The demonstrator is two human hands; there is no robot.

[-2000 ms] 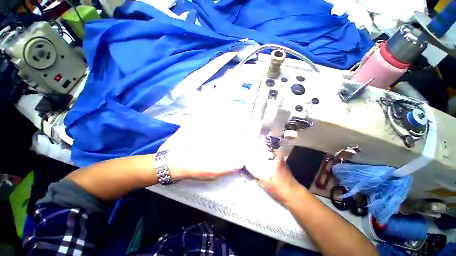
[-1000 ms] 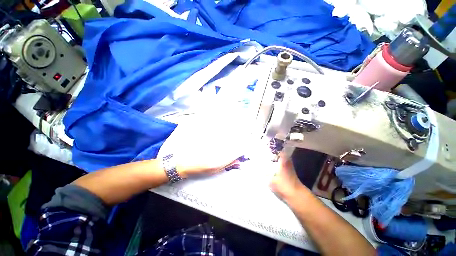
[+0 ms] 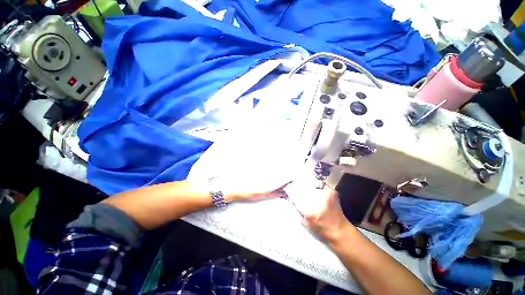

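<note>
The cream sewing machine [image 3: 403, 138] stands at the right, its needle and presser foot [image 3: 323, 170] under the left end of the head. A blue garment [image 3: 167, 75] spreads over the table to the left and behind, with a pale white fabric part [image 3: 236, 150] washed out by glare. My left hand [image 3: 259, 193] lies flat on the white area left of the needle, its fingers partly lost in glare. My right hand [image 3: 322, 207] is just in front of the presser foot, fingertips near my left fingertips. A small dark bit [image 3: 282, 192] shows at my left fingertips; whether either hand grips something is unclear.
A pink bottle [image 3: 452, 83] stands behind the machine. A light blue thread tassel [image 3: 440, 224] hangs on its front, above a blue thread cone [image 3: 469, 272]. Dark scissors handles [image 3: 406, 239] lie under the arm. A neighbouring machine [image 3: 57, 57] is at the far left.
Since one second ago, my right hand has turned inward toward my left fingertips, and my left hand has shifted slightly right. The whole view has also shifted a little.
</note>
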